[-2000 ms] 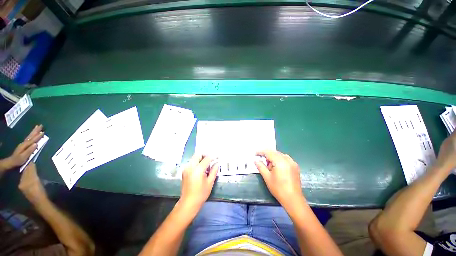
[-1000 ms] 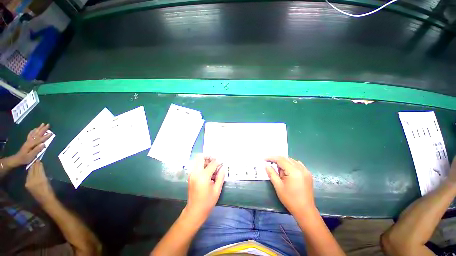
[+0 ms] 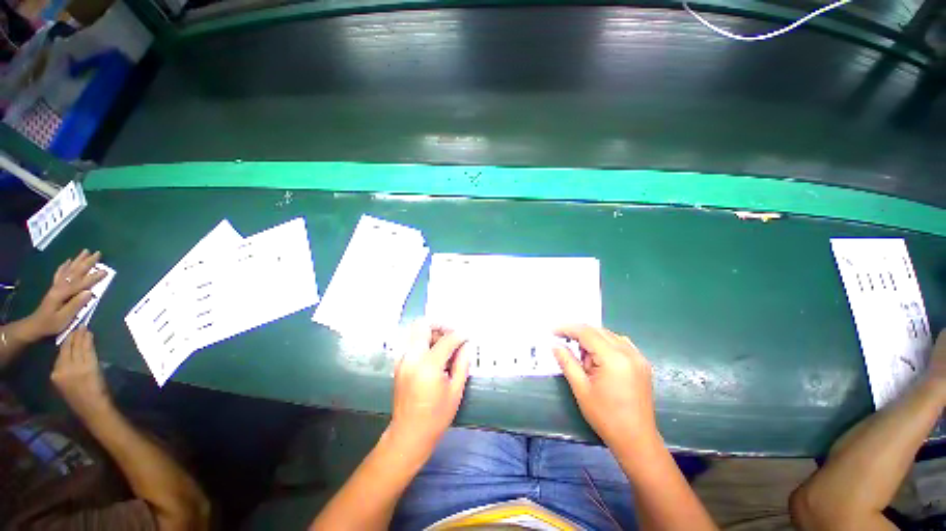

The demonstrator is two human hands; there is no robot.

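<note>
A white sheet (image 3: pixel 515 296) lies on the green worktop in front of me, with a row of short dark marks along its near edge, where a strip looks turned up. My left hand (image 3: pixel 428 375) grips the near left corner between thumb and fingers. My right hand (image 3: pixel 609 375) grips the near right part the same way. Just left of the sheet lies a pile of folded leaflets (image 3: pixel 371 275), slanted, its top one nearly blank. The fingertips partly hide the turned-up strip.
Slanted printed sheets (image 3: pixel 223 290) lie further left, beside another person's hands (image 3: pixel 78 311) on a narrow folded leaflet. A small leaflet bundle (image 3: pixel 57 216) is at far left. At right, another person's arm (image 3: pixel 882 456) reaches a printed sheet (image 3: pixel 882 311). A white cable (image 3: pixel 752 36) hangs over the belt.
The whole view has shifted, so the worktop things appear further right. My hands remain at the sheet's near edge with little change. The far-right bundle has left the picture.
</note>
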